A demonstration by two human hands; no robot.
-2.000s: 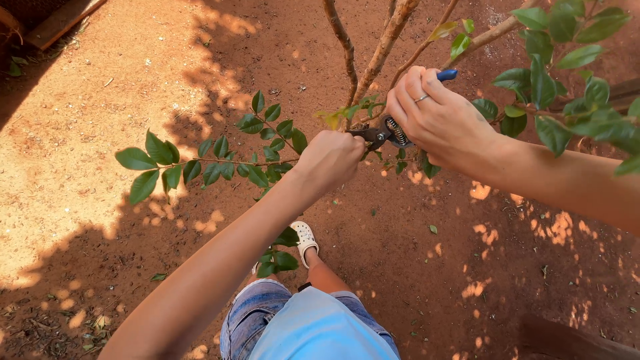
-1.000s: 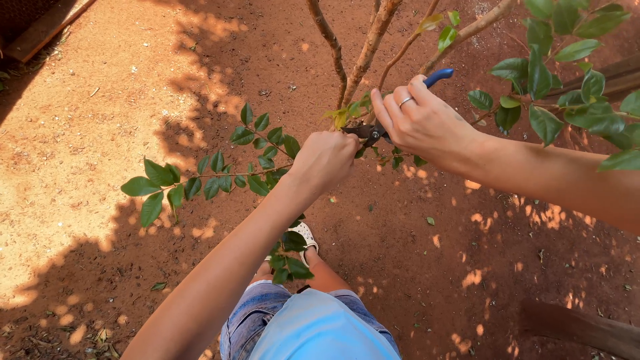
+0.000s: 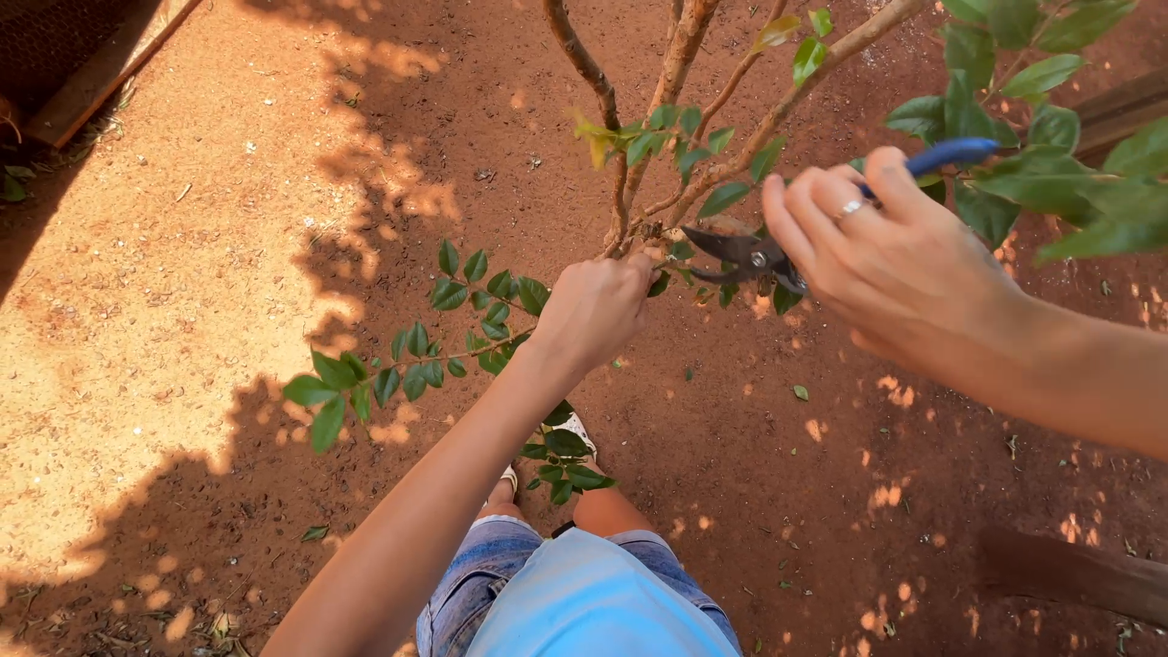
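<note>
My left hand [image 3: 598,306] is closed around a thin leafy branch [image 3: 456,357] beside the fork of a small tree [image 3: 680,68]. Its green leaves stick out to the left of my fist. In my right hand [image 3: 899,246] is a pair of pruning shears [image 3: 756,258] with a blue handle [image 3: 954,155]. Their dark blades are parted and point left, just right of my left fist and apart from it. Most of the grip is hidden by my fingers, one of which wears a ring.
Leafy twigs [image 3: 1049,155] hang at the upper right, near my right wrist. Several stems rise from the fork. A wooden post or log [image 3: 1072,566] lies at the lower right, and a wooden board [image 3: 109,73] edges the upper left. Reddish soil [image 3: 730,474] surrounds my feet.
My right hand has drawn the shears right, away from my left fist; a second ago their blades were against it. The blades now show wide apart. My left hand still grips the branch.
</note>
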